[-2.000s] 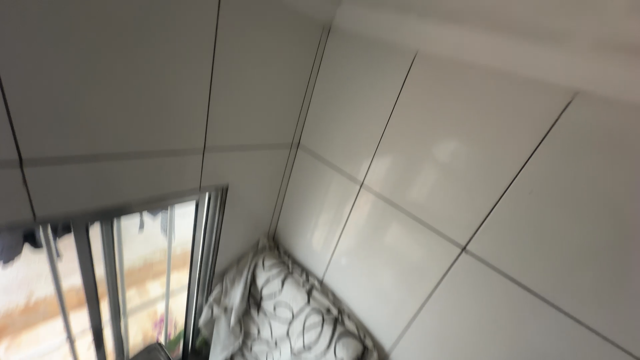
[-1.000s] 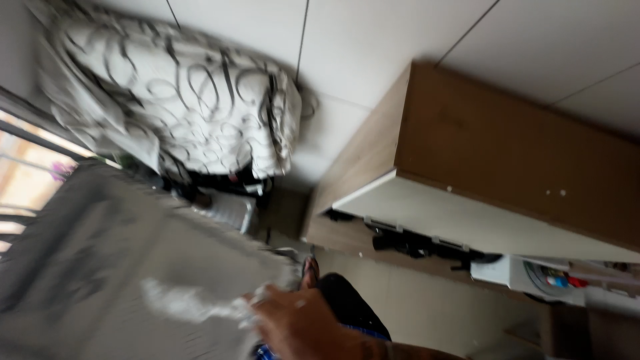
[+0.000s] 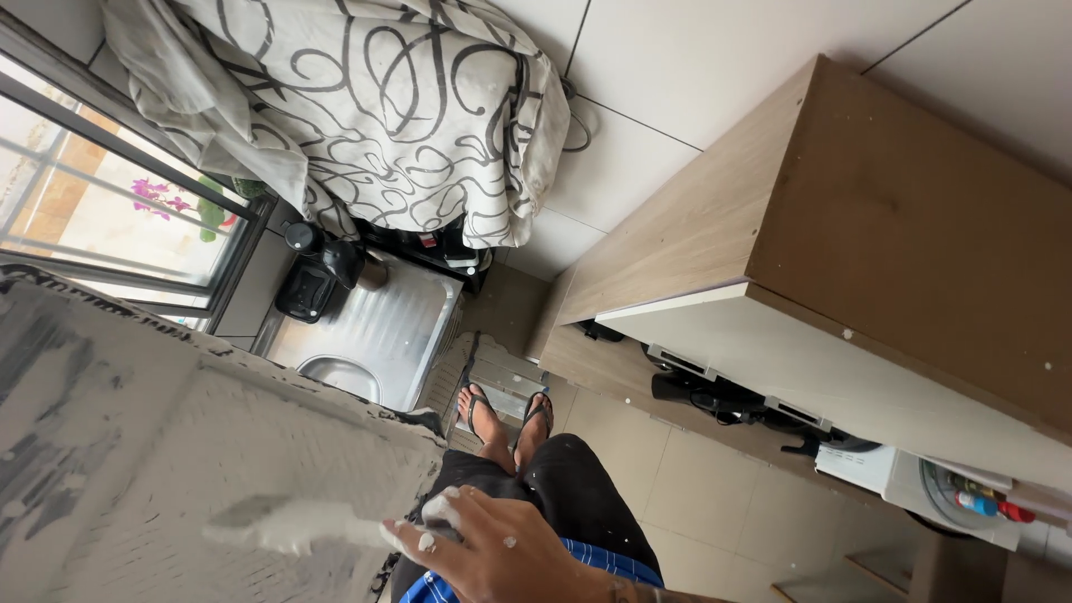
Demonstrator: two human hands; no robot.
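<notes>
My right hand (image 3: 502,544), spotted with white paste, is at the lower middle of the head view. Its fingers grip the end of a paste-coated tool (image 3: 293,523), blurred and too thickly covered to tell its exact kind. Under the tool, at the left, lies a broad grey surface (image 3: 167,435) with a rough dark edge, smeared with white and grey paste. Whether the tool touches it I cannot tell. My left hand is out of sight.
My sandalled feet (image 3: 494,423) stand high on a pale step (image 3: 502,368). Below are a steel sink (image 3: 410,310) with black containers (image 3: 306,289). A patterned cloth (image 3: 402,109) drapes something above, a barred window (image 3: 126,193) is left, and a wall cabinet (image 3: 904,226) juts out at right.
The view has swung down from the tiled wall and window. My right hand, absent from the oldest frame, came into view with the whitish tool and still holds it.
</notes>
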